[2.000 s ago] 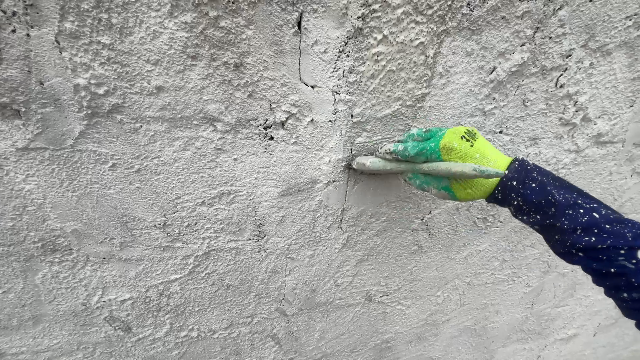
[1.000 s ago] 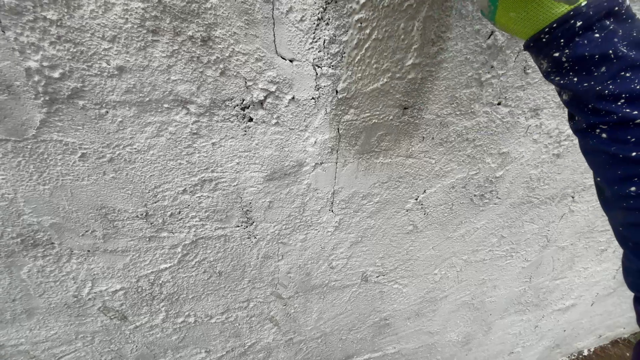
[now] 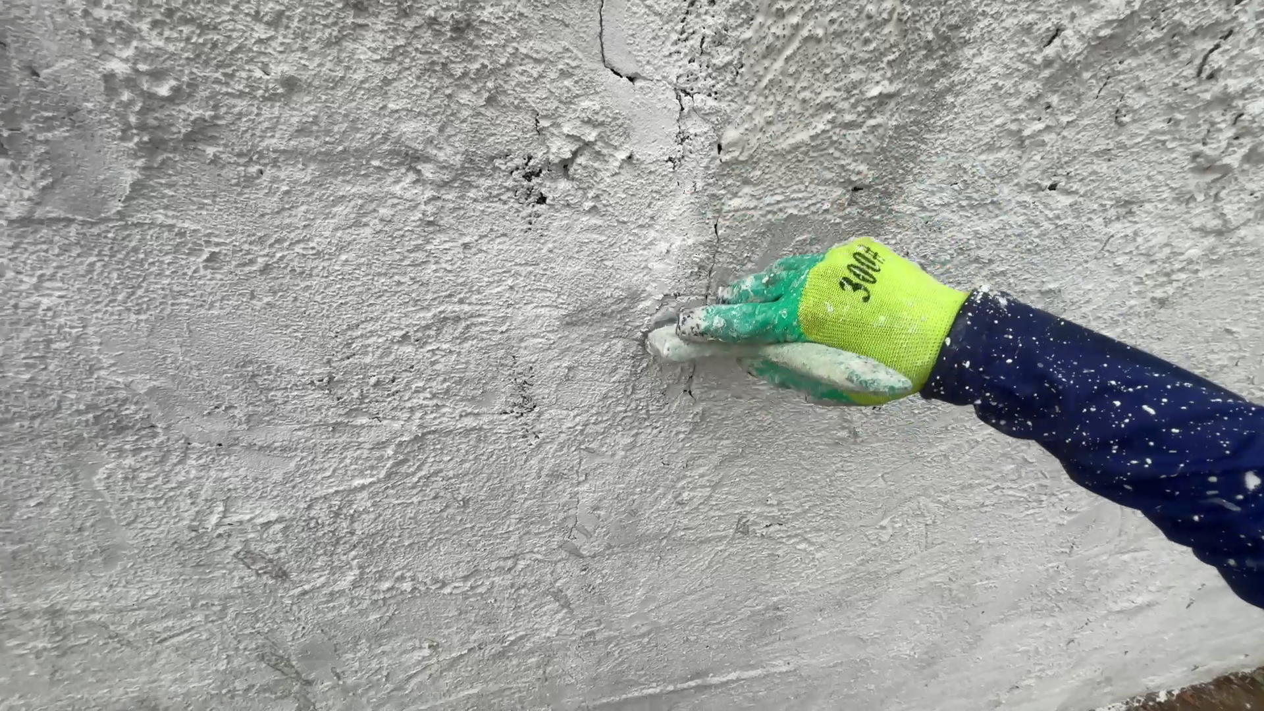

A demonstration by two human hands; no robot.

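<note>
My right hand [image 3: 834, 321] wears a yellow-green glove with green coated fingers smeared with white, and black marking on its back. It holds a flat, whitish hand tool [image 3: 829, 367], perhaps a putty knife or spatula, along its lower side. The tip and my fingertips meet the rough, grey-white plastered wall [image 3: 395, 444], across a thin vertical crack [image 3: 713, 242]. How the fingers wrap the tool is partly hidden. A navy sleeve [image 3: 1116, 415] spotted with white covers the forearm. My left hand is out of the picture.
Another dark crack [image 3: 604, 44] runs down from the top edge, with small pits [image 3: 530, 180] below and left of it. A coarser, raised patch of plaster [image 3: 810, 89] lies at upper right. Brown ground [image 3: 1210, 693] shows at the bottom right corner.
One second ago my right hand was at the top right edge, mostly out of view; now it is back down at the crack, much as it was two seconds ago.
</note>
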